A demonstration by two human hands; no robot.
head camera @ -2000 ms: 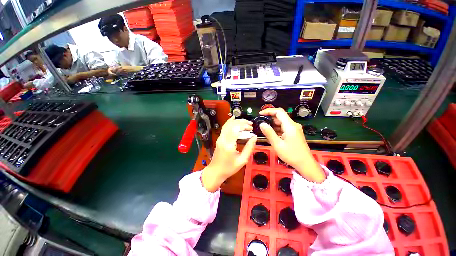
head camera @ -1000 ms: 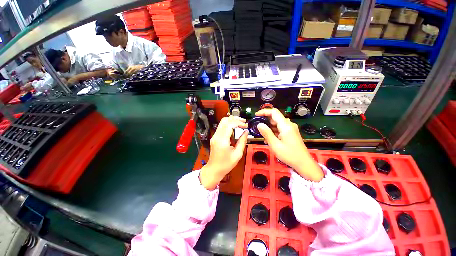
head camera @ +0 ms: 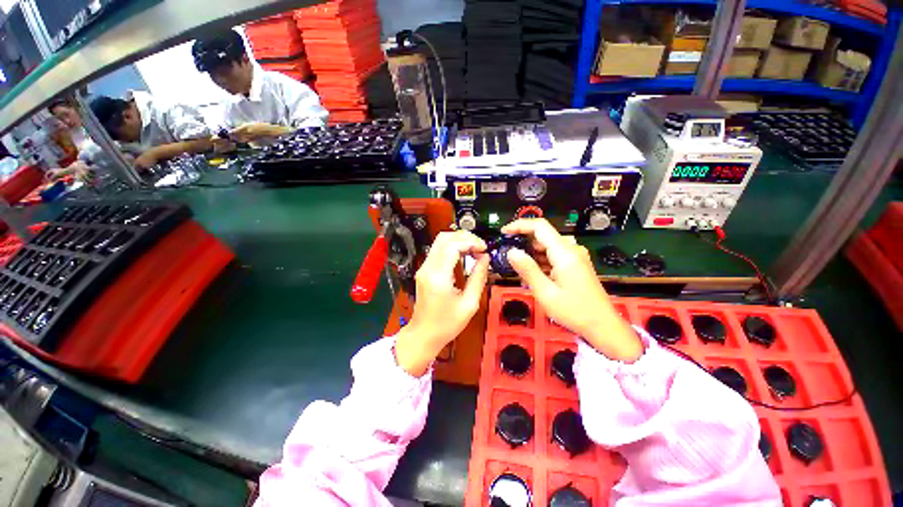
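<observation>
My left hand (head camera: pixel 448 294) and my right hand (head camera: pixel 564 280) hold a round black watch case (head camera: pixel 503 259) between their fingertips, above the far left edge of the red blister tray (head camera: pixel 642 392). The fingers cover part of the case. Several round black parts sit in the tray's pockets; a pale face shows on one at the near left (head camera: pixel 511 491). The toggle clamp press (head camera: pixel 399 238) stands left of my hands on its orange-brown base, its red handle (head camera: pixel 370 269) slanting down. My forearms hide part of the tray.
The black-fronted controller (head camera: pixel 540 202) stands behind my hands, with the white power supply (head camera: pixel 696 183) to its right. Loose black discs (head camera: pixel 649 263) lie before it. Black trays on red ones (head camera: pixel 89 277) are at left. A thin cable crosses the red tray. People sit at back left.
The watch case has tilted and turned slightly between my fingertips. My hands stay in nearly the same place.
</observation>
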